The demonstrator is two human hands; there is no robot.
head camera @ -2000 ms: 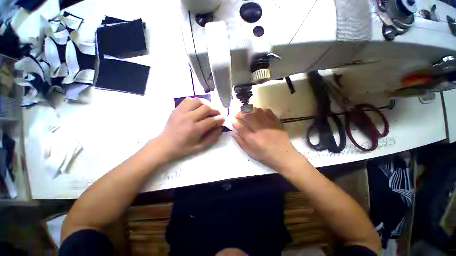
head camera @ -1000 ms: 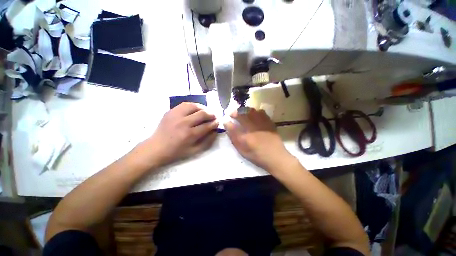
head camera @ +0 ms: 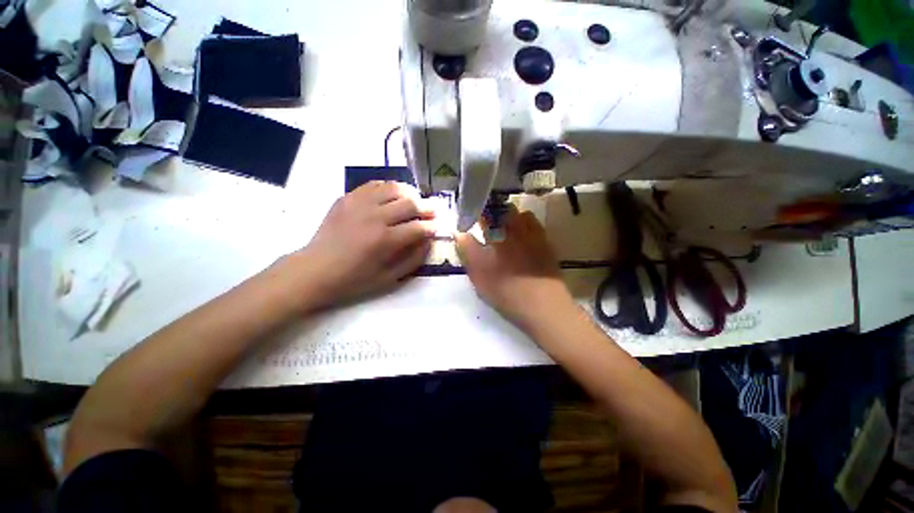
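A dark fabric rectangle (head camera: 366,178) lies at the needle area of the white sewing machine (head camera: 621,90), with a small pale piece (head camera: 442,250) on it between my hands. My left hand (head camera: 373,240) lies flat over the dark fabric, fingertips just left of the presser foot. My right hand (head camera: 511,263) is right of the needle area, its fingers partly hidden behind the machine head. Whether its fingers pinch the piece cannot be told. The needle itself is hidden.
Dark rectangles (head camera: 246,140) lie upper left, beside a heap of black-and-white pieces (head camera: 140,100). White pieces (head camera: 100,291) lie near my left forearm. Black-handled scissors (head camera: 631,296) and red-handled scissors (head camera: 707,291) lie right of my right hand on the table (head camera: 601,346).
The view has shifted, showing more of the machine head. More dark fabric edge and a pale piece show between my hands. My right fingers have moved further behind the presser foot.
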